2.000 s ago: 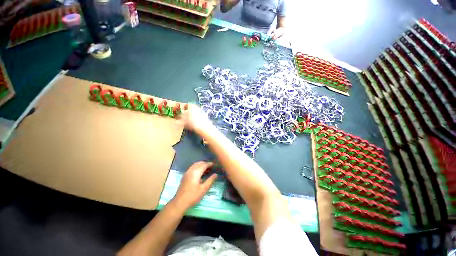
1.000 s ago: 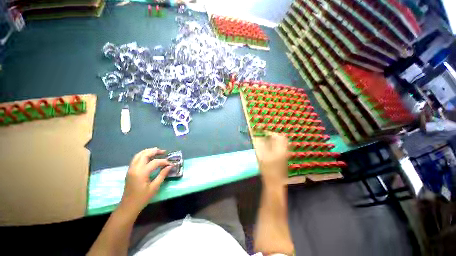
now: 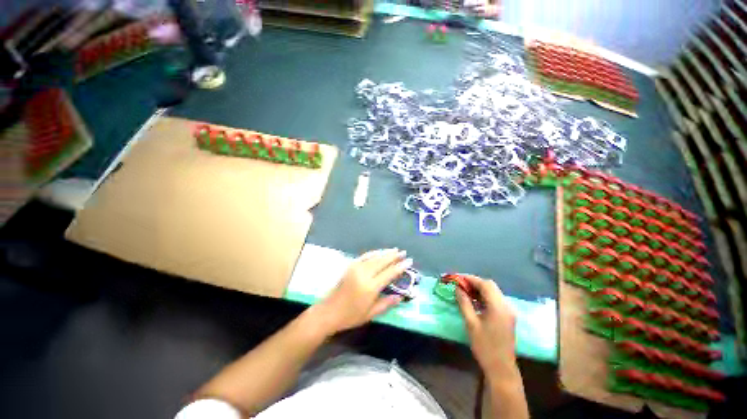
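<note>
My left hand (image 3: 368,288) is at the bench's front edge, its fingers on a square frame (image 3: 405,283) at the fixture, which is mostly hidden under the fingers and frame. My right hand (image 3: 485,311) is just to the right and holds a red-and-green piece (image 3: 449,286) between thumb and fingers. The piece is apart from the frame. A cardboard sheet (image 3: 205,217) on the left bears one row of red-and-green pieces (image 3: 258,146) along its far edge. A filled cardboard sheet (image 3: 576,352) with close rows stands on the right.
A tangled heap of square frames (image 3: 467,135) lies beyond my hands. A slim pale tool (image 3: 361,189) lies left of it. Another loaded sheet (image 3: 581,75) is at the back right, stacked loaded sheets (image 3: 713,123) far right, a tape roll (image 3: 208,77) far left. A person's arm (image 3: 201,33) shows blurred behind.
My right hand has moved from the filled sheet back towards the fixture with a red-and-green piece. Earlier it was at the left sheet's row. My left hand stays at the fixture. The view has swung left.
</note>
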